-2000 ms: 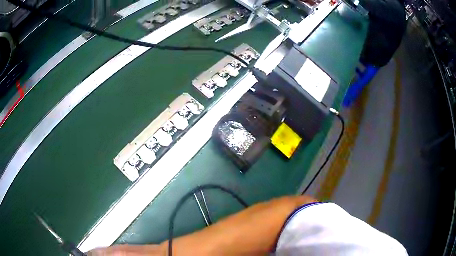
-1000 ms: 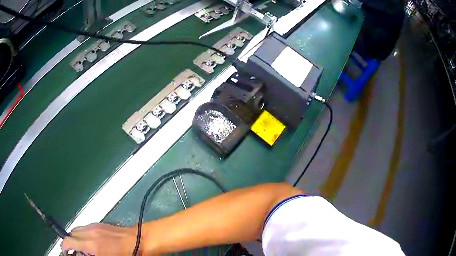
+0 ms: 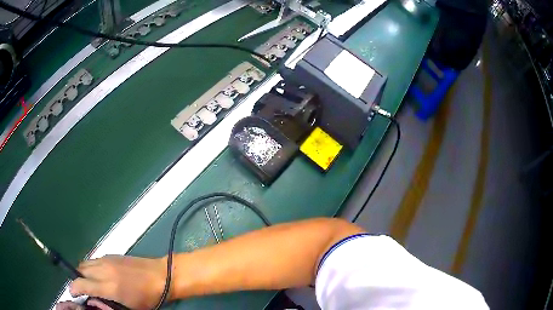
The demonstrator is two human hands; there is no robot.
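Note:
My right hand [image 3: 121, 280] is at the lower left, bare, closed around the dark handle of a soldering iron [image 3: 53, 257]. The iron's metal tip points up and left over the green belt. Its black cord loops over my wrist. My left hand cannot be made out. A small pinkish patch at the bottom left edge is too cut off to identify. A grey-white multi-gang assembly strip [image 3: 219, 102] lies on the belt beside the white rail, its scalloped side towards the rail. Another strip [image 3: 287, 42] lies beyond it.
A black iron stand [image 3: 262, 145] with a silvery patch and a yellow pad [image 3: 321, 149] stand before a dark soldering station [image 3: 339, 75]. Tweezers [image 3: 214, 224] lie near my forearm. More strips [image 3: 59, 107] lie across the belt's curved divider. A person [image 3: 464, 30] and a blue stool [image 3: 435, 91] are at upper right.
The near strips have shifted up and right in view, while strips beyond the curved divider have moved down and left. My right hand shows more fully, still holding the iron.

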